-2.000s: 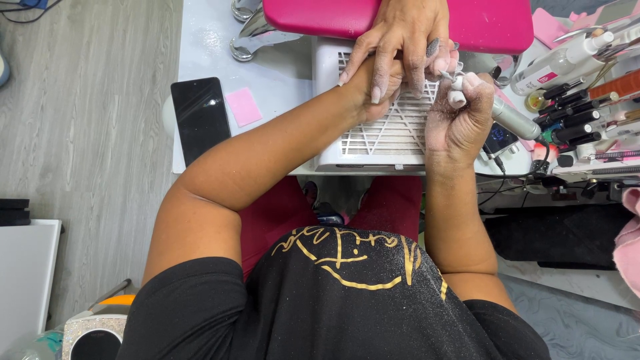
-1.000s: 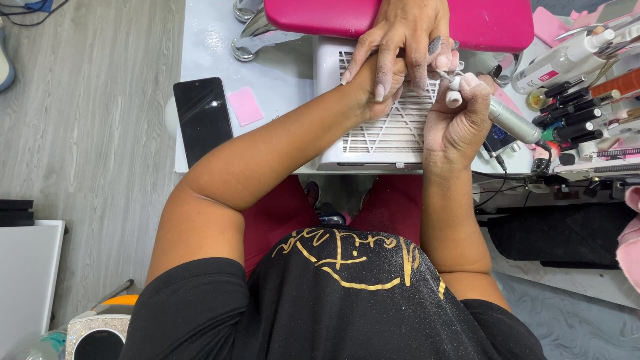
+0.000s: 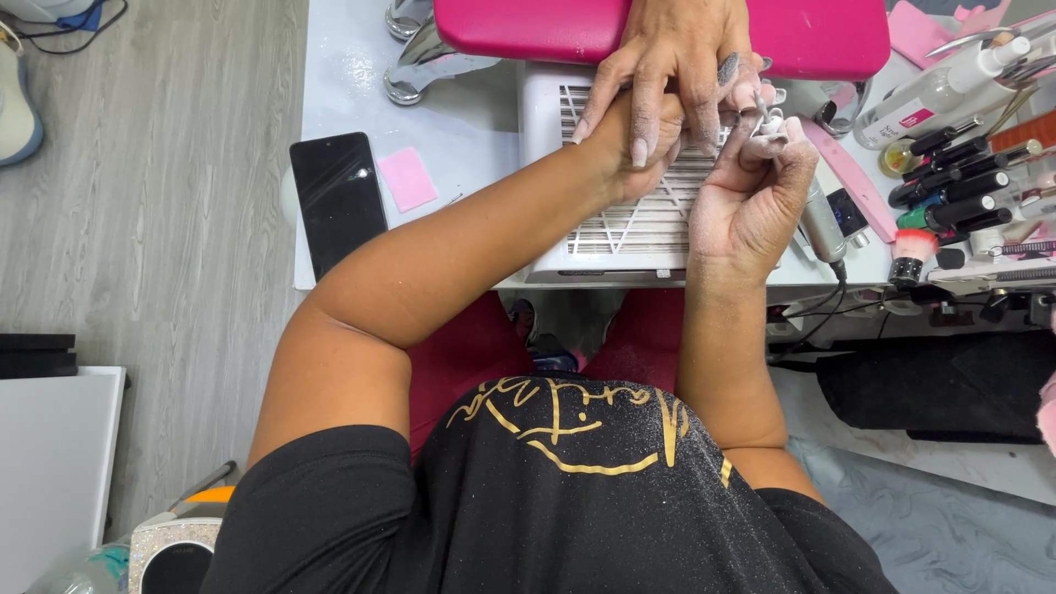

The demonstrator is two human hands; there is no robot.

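Observation:
My left hand (image 3: 643, 148) is closed around fingers of another person's hand (image 3: 685, 66), which reaches in over the magenta armrest (image 3: 536, 29). Powder coats my right hand (image 3: 747, 194), which grips a silver-and-white electric nail drill (image 3: 821, 223) with its head beside that person's fingertips. A cord leaves the drill's lower end. One of the person's nails is dark and glittery; the nail at the bit is partly hidden by fingers. Beneath both my hands lies a white nail dust collector (image 3: 544, 165) with a slotted grille.
A black smartphone (image 3: 338, 202) and a pink square (image 3: 407, 179) lie on the white table at the left. At the right are a pink nail file (image 3: 850, 177), a clear spray bottle (image 3: 932, 99), several polish bottles (image 3: 949, 213) and a red-and-white brush (image 3: 912, 254). Cables hang below the edge.

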